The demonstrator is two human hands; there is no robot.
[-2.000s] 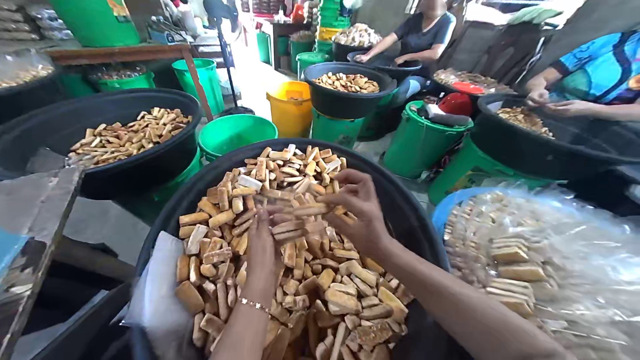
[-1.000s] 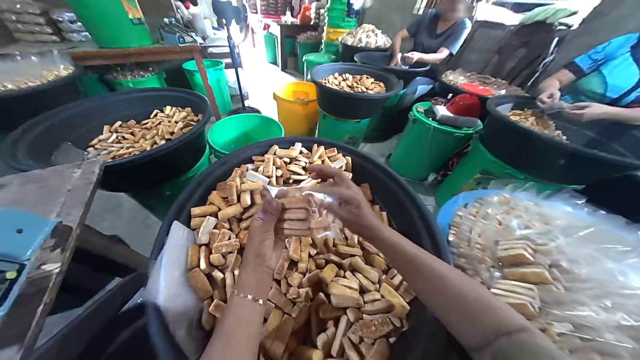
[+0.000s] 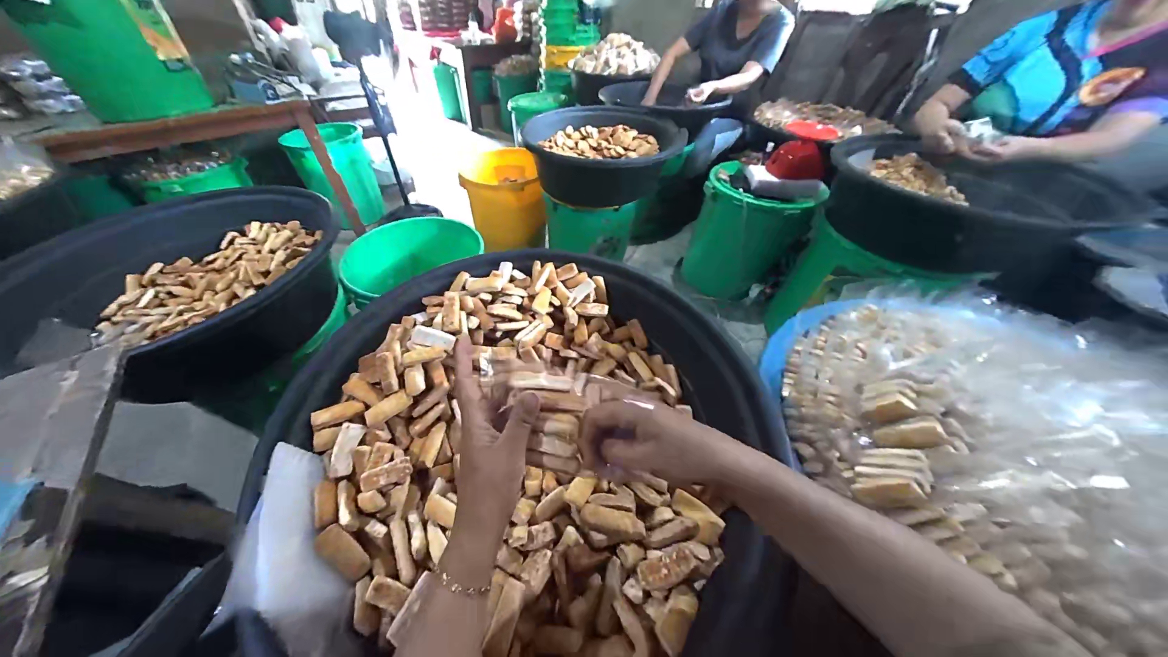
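Observation:
A large black tub (image 3: 730, 392) full of rectangular biscuits (image 3: 611, 522) lies below my hands. Between them is a clear plastic bag (image 3: 538, 379) with several biscuits stacked inside. My left hand (image 3: 488, 429) is at the bag's left side, index finger extended and thumb against the bag. At its right side, my right hand (image 3: 639, 438) has its fingers curled at the bag's edge; blur hides the exact grip. A bracelet is on my left wrist. A stack of empty-looking clear plastic bags (image 3: 297, 547) hangs over the tub's left rim.
To the right, a blue-rimmed basin (image 3: 776, 351) holds filled clear bags (image 3: 985, 438). Another black tub of biscuits (image 3: 214, 278) stands left, near a green bucket (image 3: 411, 260) and a yellow bucket (image 3: 505, 205). Two people work at tubs behind. A cardboard-covered surface (image 3: 55, 429) is at left.
A second ago my left hand was wrapped around the bag of stacked biscuits; now its fingers are more extended. My right hand has moved lower, to the bag's right side.

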